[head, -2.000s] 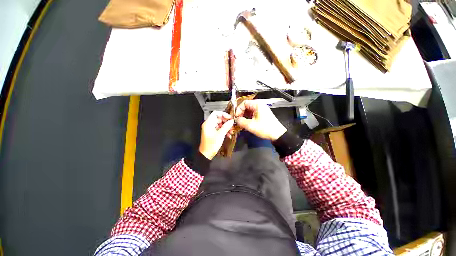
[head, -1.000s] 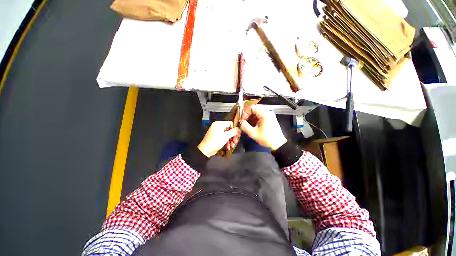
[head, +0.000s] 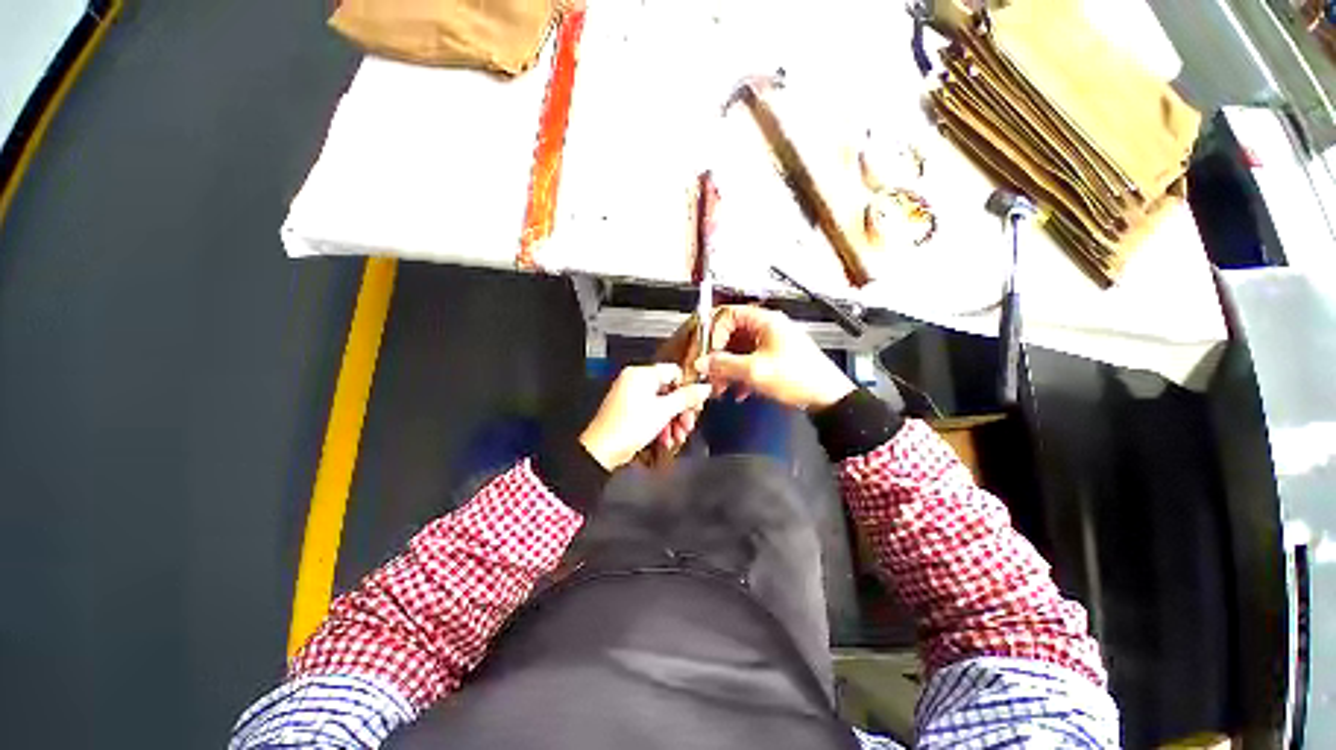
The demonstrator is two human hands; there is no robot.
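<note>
A brown bag piece (head: 667, 446) is seen nearly edge-on over my lap, below the table edge, mostly hidden by my hands. My left hand (head: 642, 410) holds it from the left. My right hand (head: 762, 356) has its fingertips pinched at the piece's upper part, close to the left fingertips. Any small fitting between the fingertips is too small to tell. The narrow bar anvil (head: 705, 242) has a dark red inner end on the table; its pale end sticks out to the bag piece at my fingers.
On the white-covered table (head: 425, 161) lie a claw hammer (head: 806, 176), two small dishes (head: 898, 218), stacked bag pieces (head: 1077, 110), a red strip (head: 553, 139) and a brown piece (head: 447, 30). A thin dark tool (head: 818, 301) and a black-handled hammer (head: 1011, 301) overhang the edge.
The view has shifted slightly. My right fingertips have come down closer to my left fingertips at the bag piece, and less of the piece's upper corner shows. Both hands stay at the bar's end.
</note>
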